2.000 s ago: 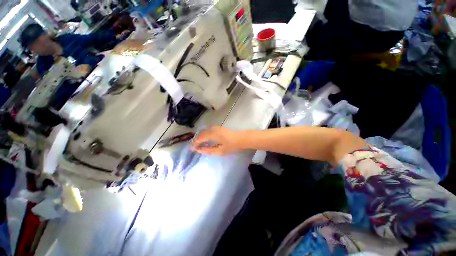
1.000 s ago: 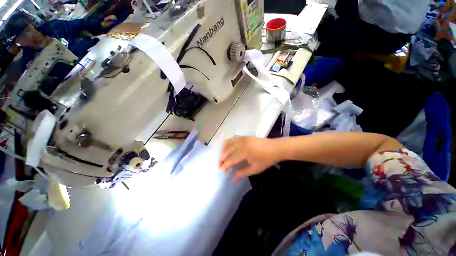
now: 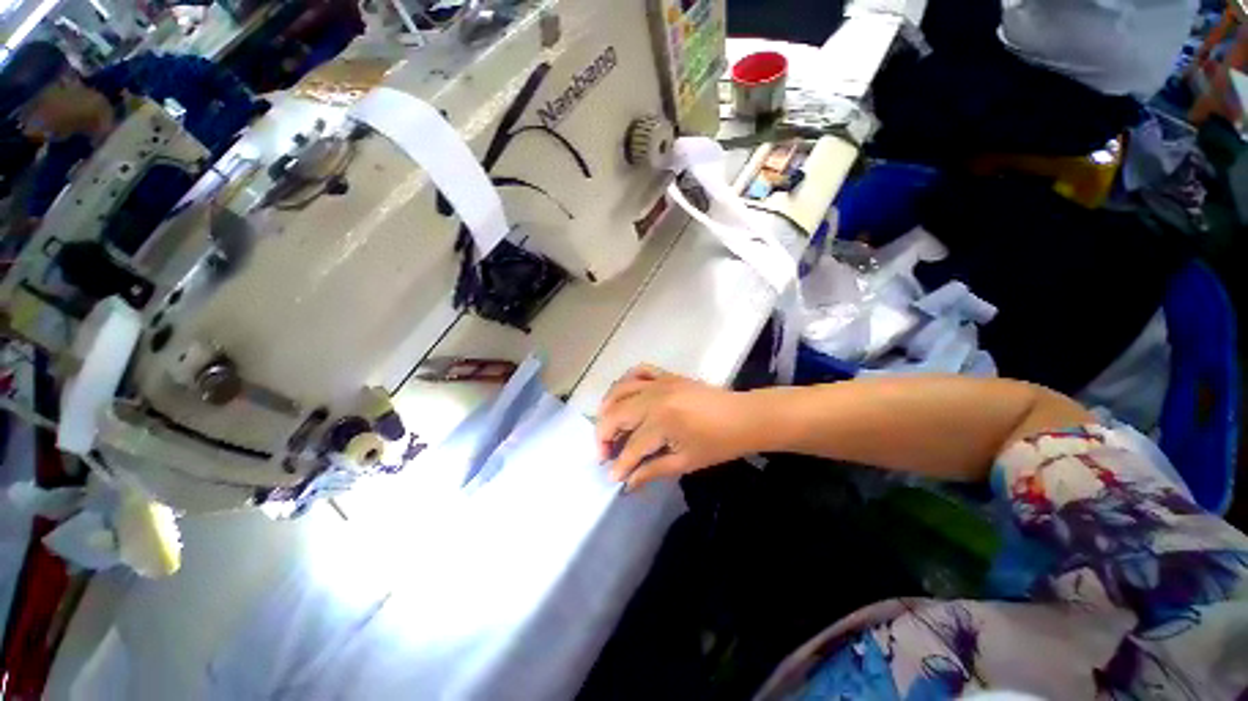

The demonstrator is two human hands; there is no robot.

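Observation:
A pale fabric panel (image 3: 548, 514) lies on the machine table under the needle area, washed out by the lamp, with its right edge hanging down. A narrow blue-grey folded part (image 3: 504, 422) stands up on it. My right hand (image 3: 671, 427) is at the panel's right edge, fingers curled on the cloth; the fingertips are partly hidden. My left hand is not in view. The needle area (image 3: 363, 449) of the cream sewing machine (image 3: 397, 247) is left of the fold. Dark red snips (image 3: 465, 370) lie flat by the machine base.
A red-rimmed tin (image 3: 758, 85) stands at the far table end. White tape (image 3: 739, 233) hangs by the handwheel (image 3: 649, 141). A black lump with cords (image 3: 509, 285) sits at the machine base. A blue bin (image 3: 1204, 384) is at right. A person (image 3: 62, 103) sits at another machine, upper left.
My right hand has moved from beside the snips to the panel's right edge. The folded part now shows upright beside the snips. Since one second ago the hand has barely shifted.

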